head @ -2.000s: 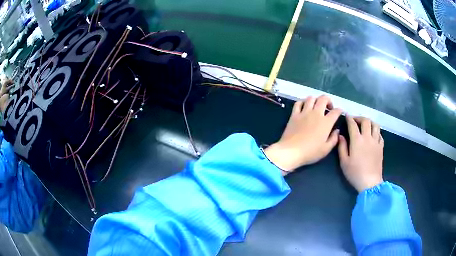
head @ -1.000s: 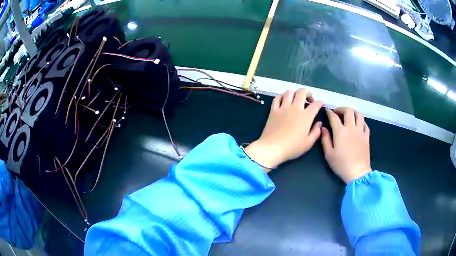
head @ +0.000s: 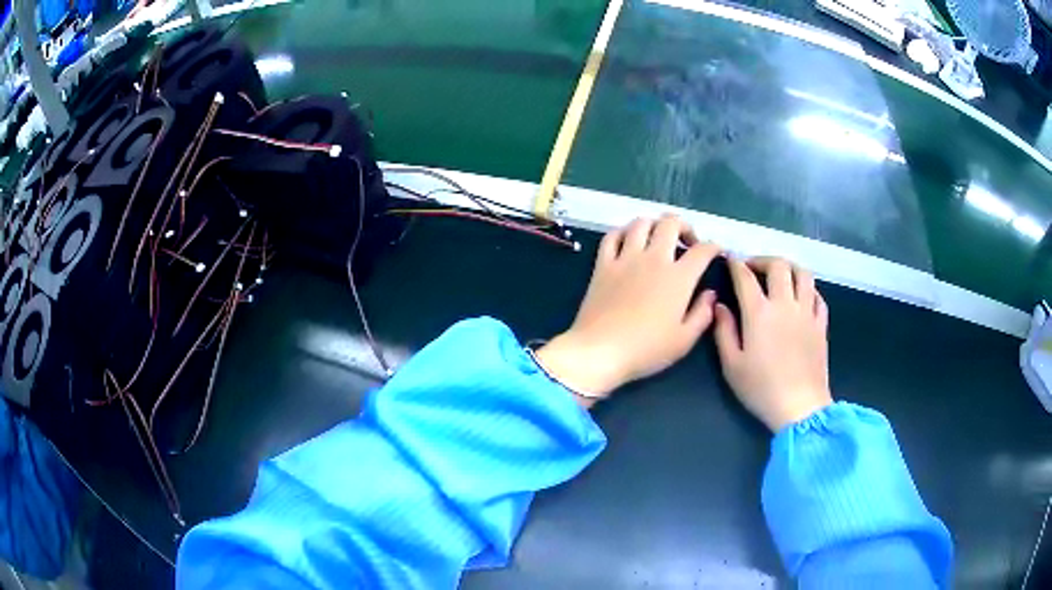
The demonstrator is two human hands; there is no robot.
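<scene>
My left hand (head: 646,302) and my right hand (head: 778,343) are bare, palms down, side by side at the back edge of the dark bench top (head: 623,484), by the pale rail. Their fingers are slightly spread and bent. I see nothing held in either; the space under the palms is hidden. Black blower fans (head: 69,236) with grey faces and round openings are stacked at the left. Thin lead wires (head: 150,444) with small white plugs hang from them over the bench.
A green conveyor belt (head: 461,87) runs behind the pale rail (head: 865,271), with yellow tape (head: 573,121) across it. A white round-grilled desk fan (head: 990,25) stands at the far right. A white object (head: 1038,357) is cut off at the right edge. Blue cloth (head: 32,490) shows at lower left.
The view has shifted, so the fans, tape and hands all sit further left in the picture. A white object has appeared at the right edge. My hands keep nearly the same pose at the rail.
</scene>
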